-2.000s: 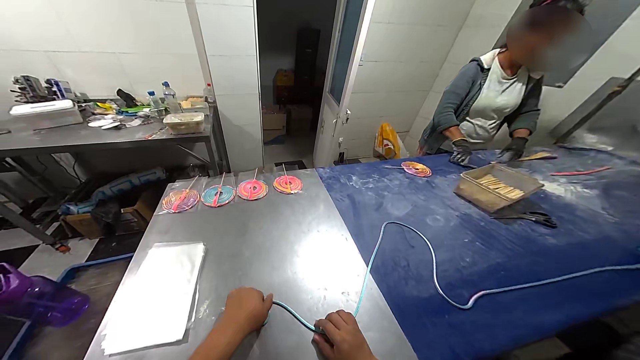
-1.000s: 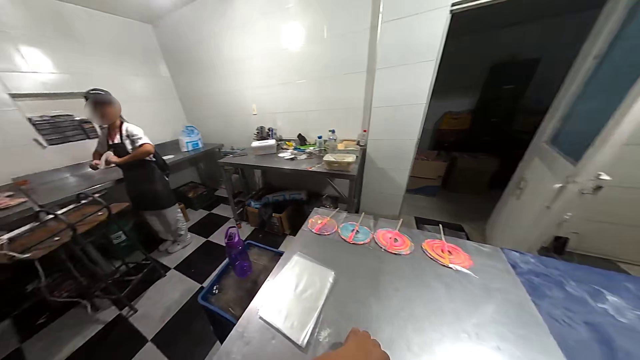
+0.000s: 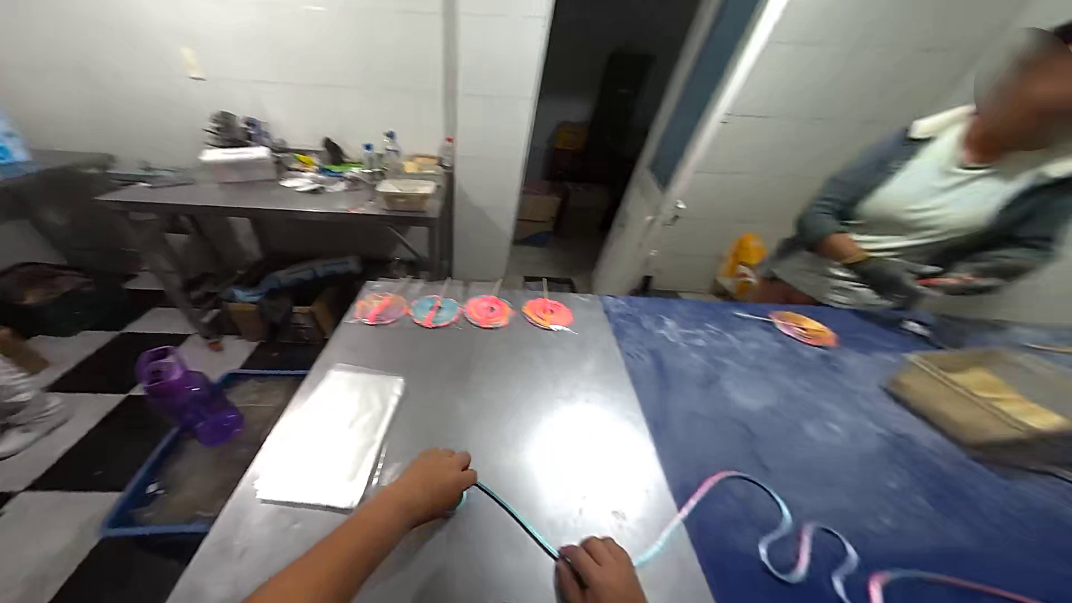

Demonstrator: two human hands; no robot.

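Note:
My left hand (image 3: 434, 484) is closed over one end of a blue, pink and dark candy rope (image 3: 517, 517) on the steel table; a bit of it curls out under the fingers. Farther along, my right hand (image 3: 599, 571) holds the same rope near the table's front. Past it the rope runs in loose waves over the blue cloth (image 3: 737, 394). Several wrapped spiral lollipops (image 3: 489, 311) on sticks lie in a row at the steel table's far edge. A stack of clear plastic bags (image 3: 333, 435) lies left of my left hand.
Across the blue cloth stands a person in dark gloves, near an orange lollipop (image 3: 804, 328) and a plastic box of sticks (image 3: 980, 398). A purple bottle (image 3: 188, 395) is over a blue-rimmed tub (image 3: 134, 511) at the left. A cluttered metal table (image 3: 276, 198) stands behind.
The view swung left and came back. Since two seconds ago, the rope on the blue cloth has gone from one long bend to several waves. The co-worker's hands are now raised off the table.

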